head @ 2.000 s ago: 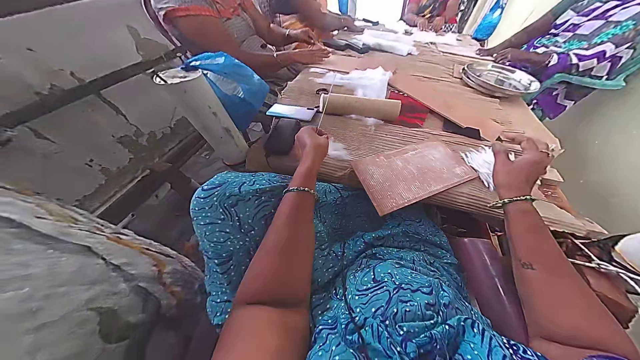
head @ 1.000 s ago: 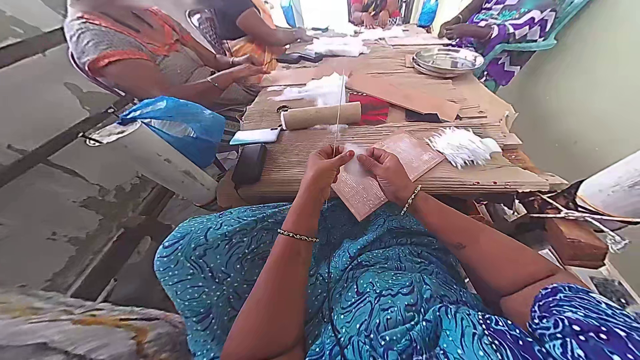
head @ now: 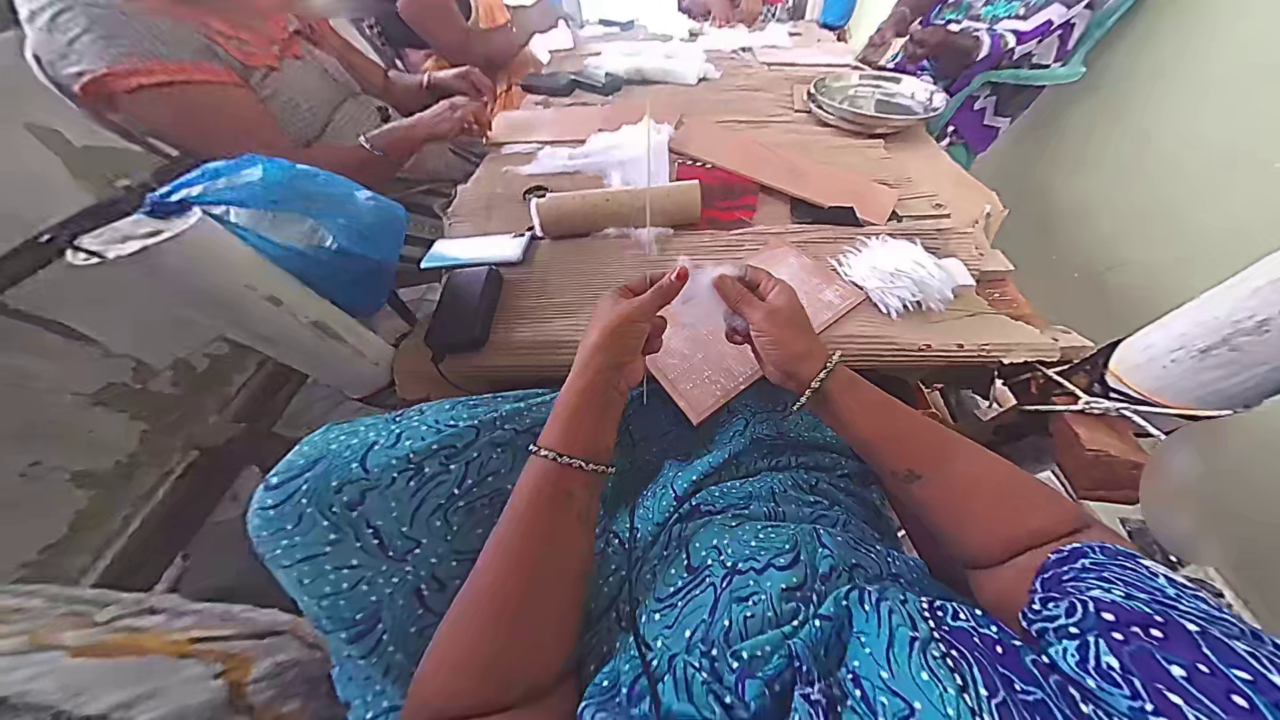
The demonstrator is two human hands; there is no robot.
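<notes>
Between my left hand [head: 632, 325] and my right hand [head: 768, 318] is a thin tuft of white fibre [head: 705, 285], pinched by the fingers of both. A thin upright stick or cord [head: 648, 190] rises by my left fingers; which of the two I cannot tell. Beneath my hands a reddish-brown textured board [head: 700, 370] lies tilted over the table's near edge. Just right of the board rests a bundle of white fibre wicks [head: 893, 275]. Beyond my hands lie a cardboard tube [head: 620, 208] and a loose heap of white fibre [head: 615, 155].
Corrugated cardboard [head: 560, 300] covers the table. At its left are a black case [head: 465, 308], a blue-and-white flat packet [head: 476, 250] and a blue plastic bag [head: 290, 220]. Steel plates [head: 878, 98] stand at the back right. Other people sit along both sides, hands over the table.
My right hand has moved left from the white wick bundle to beside my left hand. The tuft of fibre is now between both hands. The view has shifted.
</notes>
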